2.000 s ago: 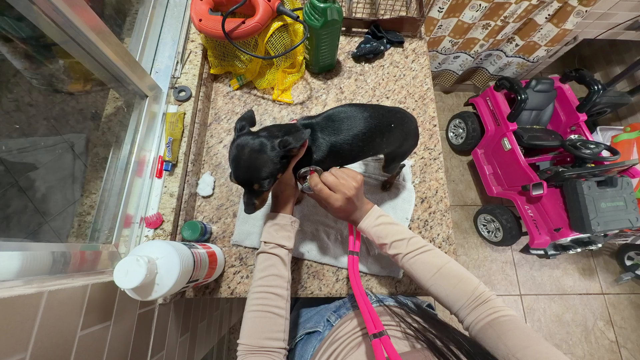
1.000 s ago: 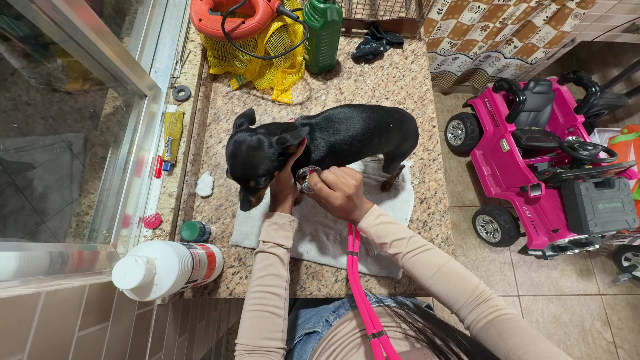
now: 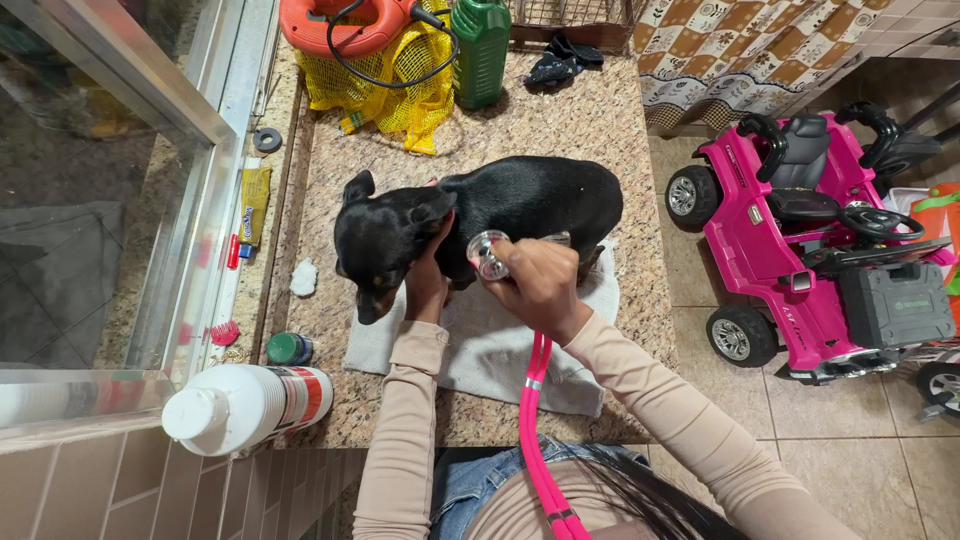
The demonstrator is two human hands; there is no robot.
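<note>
A small black-and-tan dog [image 3: 532, 195] stands on a grey-white towel [image 3: 487, 360] laid over the granite counter, its head low and toward the left. My left hand [image 3: 427, 281] supports the dog at its neck and chest; part of its fingers is hidden behind the fur. In my right hand [image 3: 544, 281] is the metal chest piece of a stethoscope [image 3: 487, 253], held by the dog's side behind the foreleg; I cannot tell whether it touches the fur. Its twin pink tubes [image 3: 534, 420] run down from that hand toward my body.
A white bottle [image 3: 244, 409], a green-capped jar [image 3: 289, 349] and cotton [image 3: 304, 277] are left of the towel. Behind the dog are a yellow mesh bag [image 3: 375, 79], an orange corded tool [image 3: 349, 30] and a green bottle [image 3: 480, 56]. A pink toy car [image 3: 757, 225] stands on the floor.
The chest piece has shifted slightly away from the dog's body, and more of its metal face shows. The left hand stays at the dog's neck.
</note>
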